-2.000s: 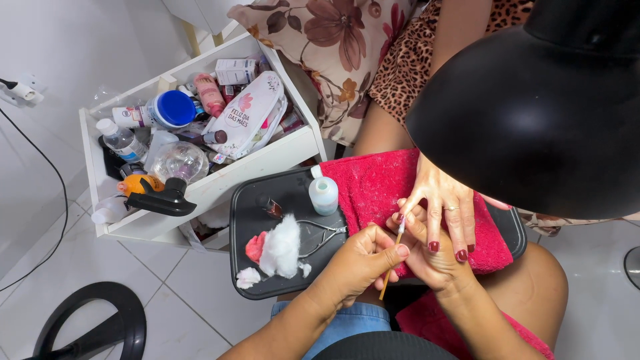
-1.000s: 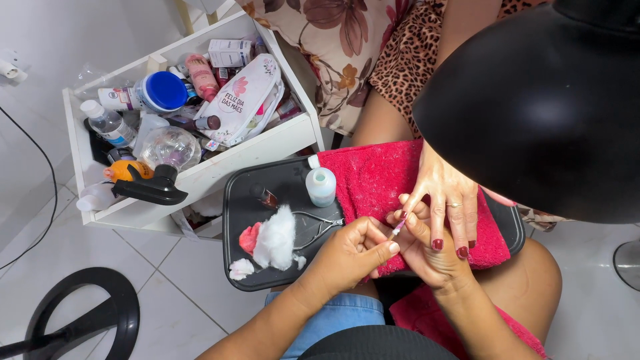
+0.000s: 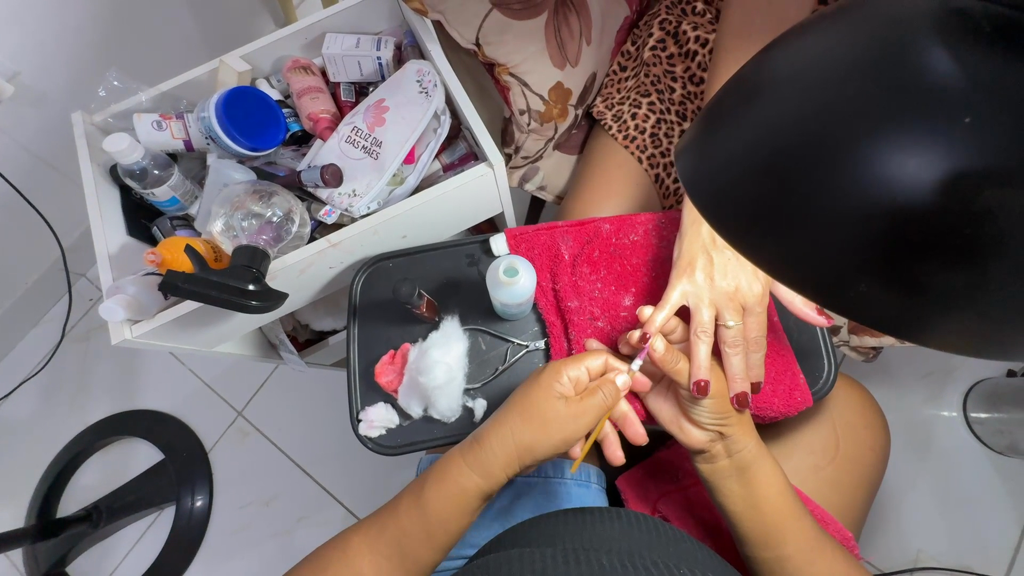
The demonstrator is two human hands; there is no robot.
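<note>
My left hand (image 3: 572, 400) pinches a thin wooden stick (image 3: 590, 440) whose tip is wrapped in pinkish-white cotton (image 3: 638, 360). That tip touches a dark red fingernail on another person's hand (image 3: 716, 296), which wears a ring. My right hand (image 3: 696, 392) holds one finger of that hand from below. Under the hands lies a red towel (image 3: 604, 256), over a black tray (image 3: 372, 296). On the tray, left of my hands, are white cotton wool (image 3: 438, 372), a stained pink piece (image 3: 392, 368), a metal cuticle nipper (image 3: 512, 352), an uncapped white bottle (image 3: 510, 286) and a small nail polish bottle (image 3: 416, 298).
A white drawer (image 3: 384, 228) at upper left holds bottles, a blue-lidded jar (image 3: 250, 120), a printed pouch (image 3: 384, 140) and a black spray nozzle (image 3: 232, 284). A large black lamp shade (image 3: 864, 160) covers the upper right. A round black base (image 3: 196, 496) stands on the tiled floor.
My left hand has tilted the stick; its cotton tip stays near the same fingernail. The other person's hand remains on the towel.
</note>
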